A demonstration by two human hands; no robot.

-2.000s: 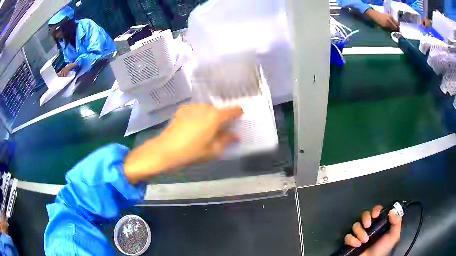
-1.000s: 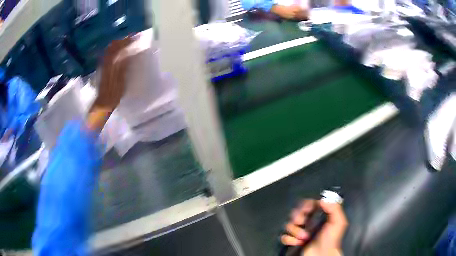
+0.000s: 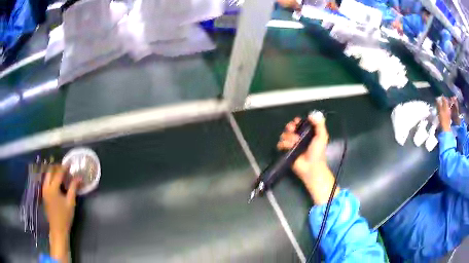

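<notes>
My right hand (image 3: 307, 149) holds the black electric screwdriver (image 3: 283, 165) above the bench, its silver tip pointing down and left, its cord hanging from the rear. My left hand (image 3: 60, 191) is at the left edge of the round white screw dish (image 3: 85, 168), fingertips at its rim. Whether the fingers hold a screw or the dish cannot be told; the hand is blurred. A bundle of thin grey-purple leads (image 3: 31, 203) lies just left of my left hand.
An upright grey post (image 3: 247, 56) stands at the pale conveyor rail (image 3: 169, 114). White housings on sheets (image 3: 92, 38) stand beyond, at upper left. A coworker in blue (image 3: 447, 154) is at right, hands by white parts (image 3: 411, 123). More people are at upper right.
My left hand has come back from the white housings across the line to the screw dish. My right hand still holds the screwdriver, now more fully in view. The view has shifted.
</notes>
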